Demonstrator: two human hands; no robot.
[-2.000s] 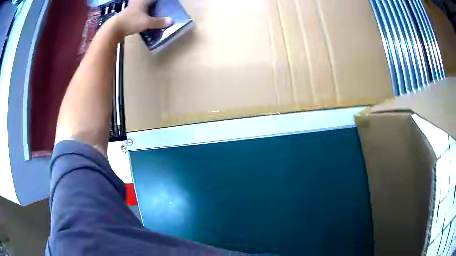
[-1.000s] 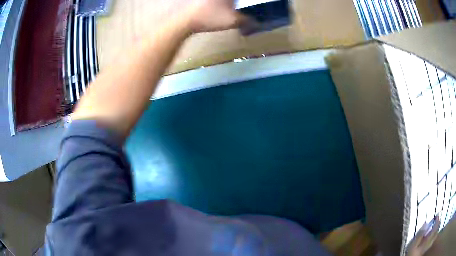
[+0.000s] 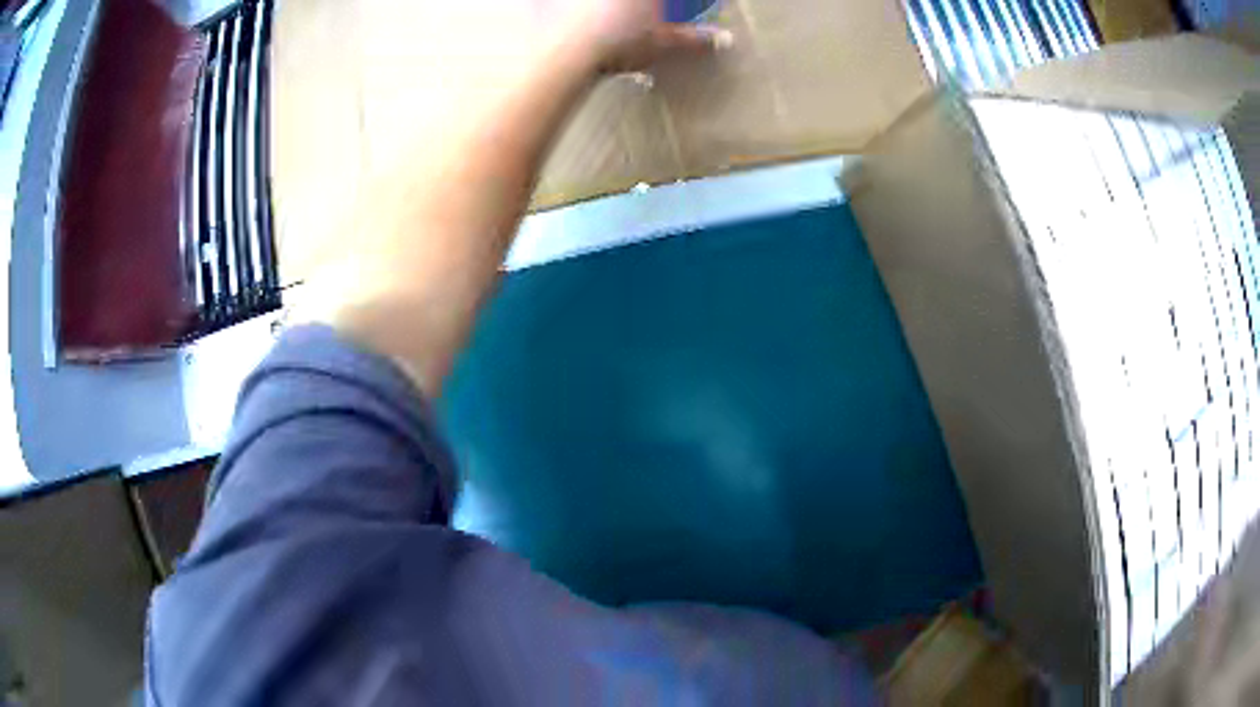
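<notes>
My left hand [image 3: 647, 33] is blurred and cut off by the top edge, over the brown cardboard sheet [image 3: 788, 97]. A thumb or finger points right. A small dark patch [image 3: 684, 8] shows beside it at the edge; whether the hand grips it cannot be told. The large open shipping carton [image 3: 953, 318] stands at the right, with tight rows of white-sided product boxes [image 3: 1147, 359] inside. A blurred brownish shape [image 3: 1209, 642] at the lower right corner may be my right hand or arm; its fingers do not show.
The green work surface [image 3: 691, 414] lies nearest me, with a pale rail behind it. Metal rollers [image 3: 235, 166] and a dark red tunnel curtain [image 3: 125, 194] are at left. More rollers [image 3: 1002, 35] are at top right. Brown cardboard [image 3: 69, 580] stands at lower left.
The view has shifted, so the carton shows farther left and larger. The dark box at my left hand has mostly left view. The right fingers seen on the white rows no longer show clearly.
</notes>
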